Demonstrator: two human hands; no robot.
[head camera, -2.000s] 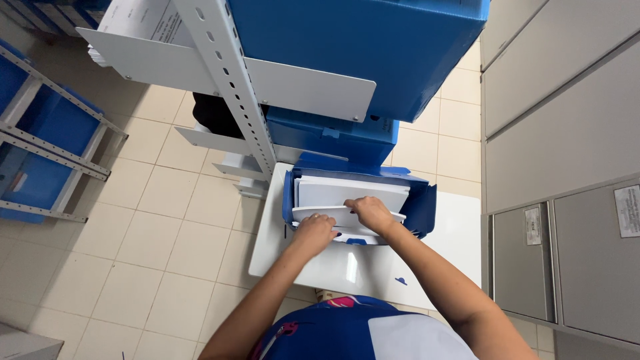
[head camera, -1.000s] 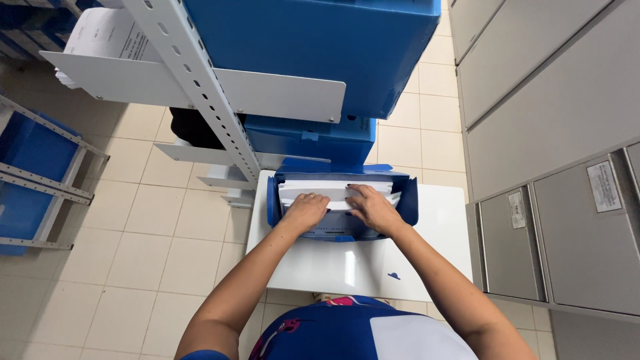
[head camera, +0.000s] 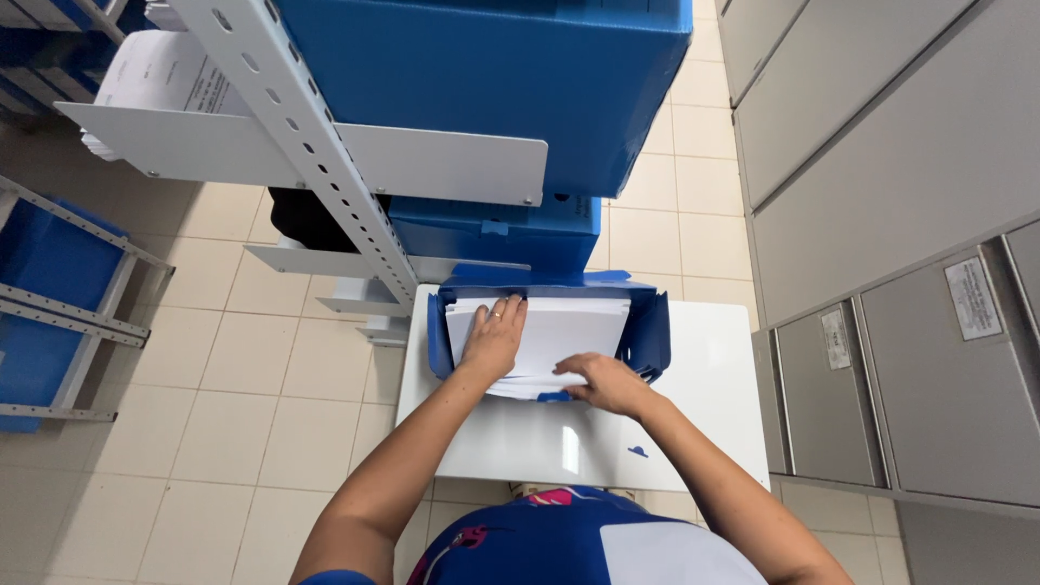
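Observation:
An open blue archive box (head camera: 656, 333) stands on a white table (head camera: 715, 390), with white papers (head camera: 573, 329) inside. My left hand (head camera: 494, 335) rests flat on the left part of the papers, fingers extended toward the box's far edge; a ring shows on one finger. My right hand (head camera: 605, 383) is at the box's near side, fingers partly curled over the near edges of the papers beside a blue flap (head camera: 553, 396). Whether it pinches a sheet cannot be told. A small blue piece (head camera: 638, 451) lies on the table near my right forearm.
A white metal shelf rack (head camera: 305, 138) rises at the left of the table, holding large blue boxes (head camera: 496, 73) and stacked papers (head camera: 162, 73). Grey cabinets with drawers (head camera: 829, 398) line the right side. Another rack with blue boxes (head camera: 49, 268) stands at far left, over a tiled floor.
My left hand has moved from the near papers to lie over the left part of the stack. My right hand has shifted to the box's near edge, and more of the top sheet shows.

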